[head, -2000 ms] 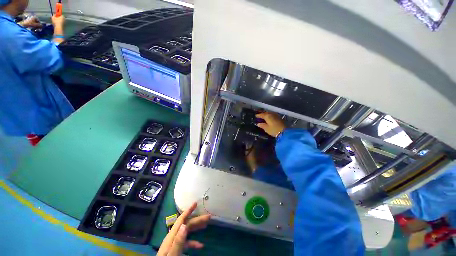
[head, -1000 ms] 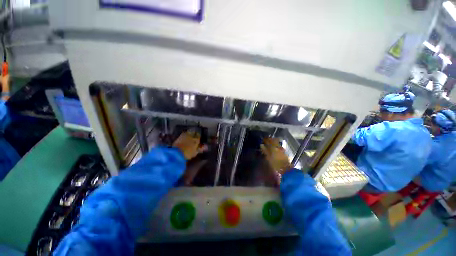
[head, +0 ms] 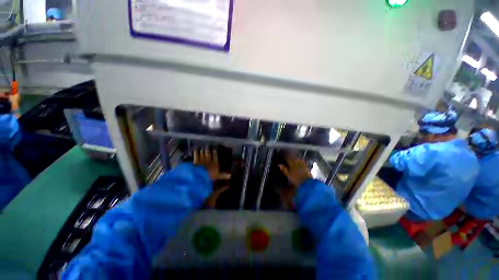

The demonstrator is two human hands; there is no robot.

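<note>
The off-white press machine (head: pixel 246 76) stands in front of me, its front window open. My left hand (head: pixel 208 162) is inside on the left, beside a dark fixture, with its fingers stretched and thumb apart; I see nothing held. My right hand (head: pixel 296 170) is inside on the right, its fingertips blurred against the dark interior; I cannot tell if it touches or holds anything. Upright guide rods (head: pixel 256 175) stand between my hands. No watch case is distinguishable inside the press.
Two green buttons (head: pixel 206 240) and a red emergency stop (head: pixel 258 239) lie below the window. A filled black tray (head: pixel 82 221) and a monitor (head: pixel 94 133) are at left. A gold-patterned tray (head: pixel 382 199) and people in blue smocks (head: pixel 437 169) are at right.
The view has swung right from the tray to the press front. My left hand has moved from near the tray into the press. Both hands have shifted slightly since one second ago. A green lamp now shows above.
</note>
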